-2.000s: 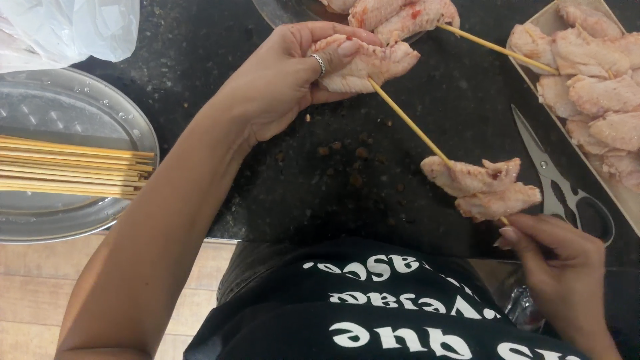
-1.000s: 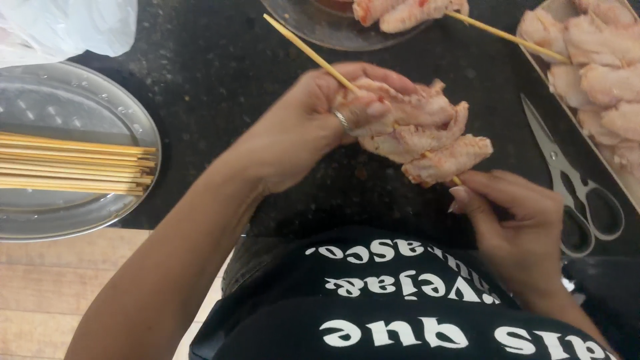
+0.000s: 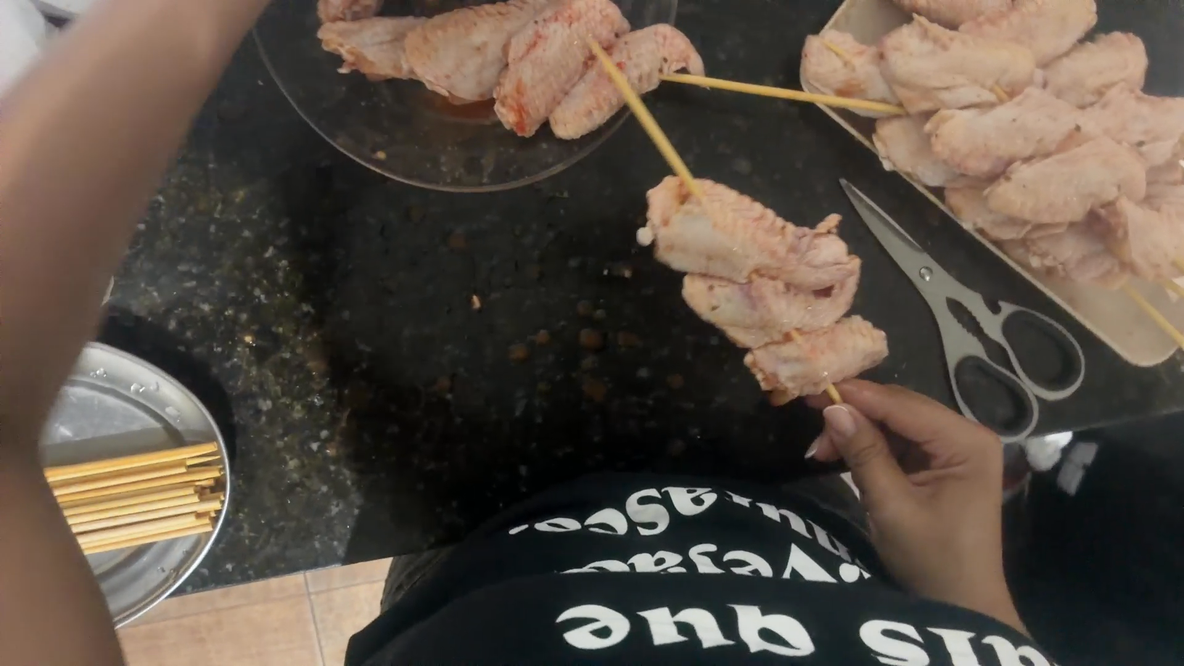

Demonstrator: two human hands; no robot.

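My right hand (image 3: 911, 472) pinches the lower end of a wooden skewer (image 3: 647, 120) at lower right. Several raw chicken wing pieces (image 3: 758, 268) are threaded side by side on it, and its bare upper part points up and left. My left hand is out of the frame beyond the top edge; only the left arm crosses the left side. At the top, more raw wing pieces (image 3: 467, 46) lie on a clear glass plate (image 3: 462, 176), close to the tip of the held skewer. Another skewer (image 3: 786, 91) runs from the wing pieces there to the tray at right.
Kitchen scissors (image 3: 967, 324) lie on the dark stone counter (image 3: 416, 370) right of the held skewer. A light tray (image 3: 1110, 328) at upper right holds a pile of skewered wings (image 3: 1064, 176). An oval metal platter (image 3: 199, 407) with bare wooden skewers (image 3: 139, 495) is at lower left.
A further wing piece has joined the two on the held skewer since the first frame. My left hand has let go of the wing pieces and moved up out of view.
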